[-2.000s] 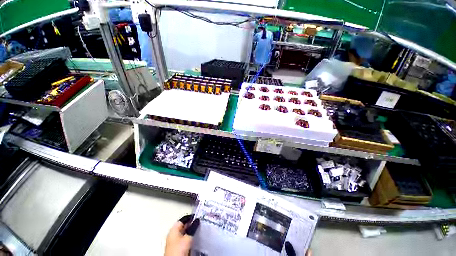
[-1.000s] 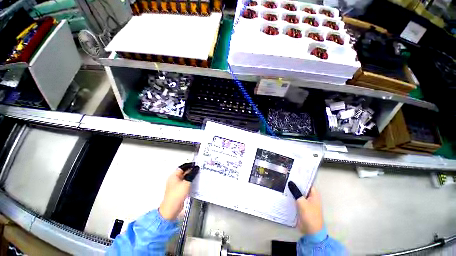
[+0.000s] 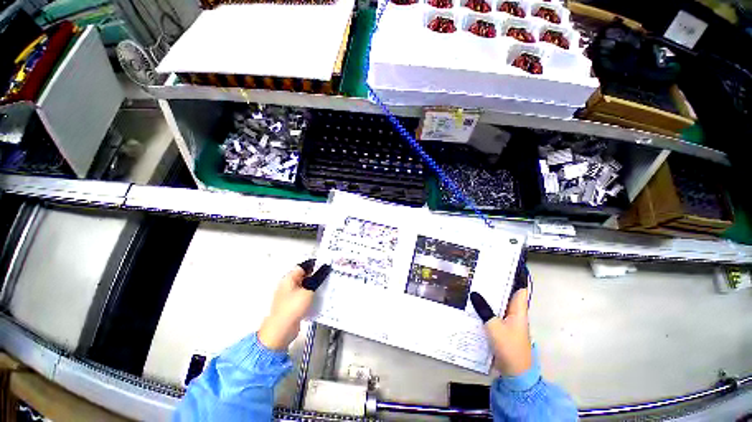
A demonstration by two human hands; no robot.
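Note:
A white work instruction sheet (image 3: 379, 317) with two pictures side by side is held flat over the conveyor, its right side slightly lower. My left hand (image 3: 289, 305) grips its left edge, with black finger cots on the thumb and a finger. My right hand (image 3: 509, 334) grips its right edge, the black-capped thumb on top and another black fingertip at the edge. Most fingers of both hands are hidden behind or beside the sheet. Light blue sleeves cover both arms.
A blue coiled cord (image 3: 420, 152) hangs behind the sheet. The shelf holds a white foam tray (image 3: 478, 74) of copper-red rings, a white divider sheet (image 3: 260, 41), silver-part bins (image 3: 577, 175) and a black component tray (image 3: 363, 157). A metal rail (image 3: 643, 405) crosses the front.
The sheet was lower in view and my right hand mostly out of picture; now both hands and sleeves show. In the last second the sheet shifted slightly left, and the cord's lower end moved right.

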